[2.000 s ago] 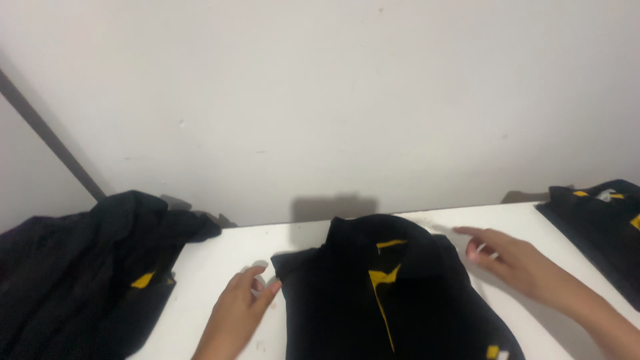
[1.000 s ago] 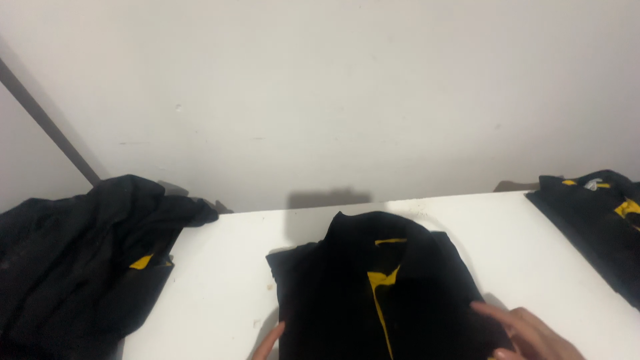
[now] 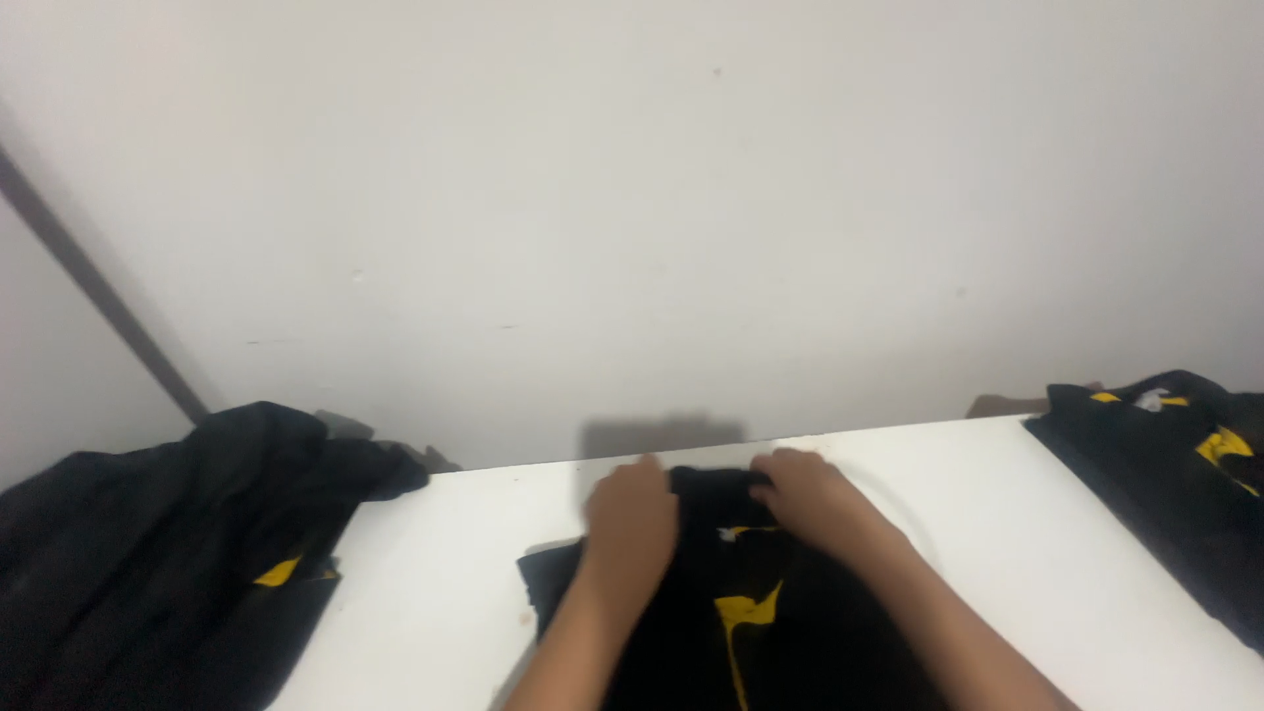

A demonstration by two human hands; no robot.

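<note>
A black collared shirt with yellow trim inside its neck opening (image 3: 691, 632) lies on the white table (image 3: 434, 553), its collar toward the wall. At the left end of the collar is my left hand (image 3: 634, 509), fingers curled on the fabric. My right hand (image 3: 805, 492) has its thumb and fingers closed on the collar's right end. The black collar band (image 3: 716, 484) spans between the two hands. Both forearms cover parts of the shirt's shoulders, and its lower part is out of view.
A crumpled black garment with a yellow patch (image 3: 168, 553) is heaped at the left. On the right edge lies another black garment with yellow trim (image 3: 1145, 484). Behind the table rises a pale wall (image 3: 632, 217), with a dark diagonal strip (image 3: 99, 286) at the left.
Both hands have moved from the shirt's sides up to its collar and taken hold there. The collar, rounded and standing before, is now drawn flatter between them.
</note>
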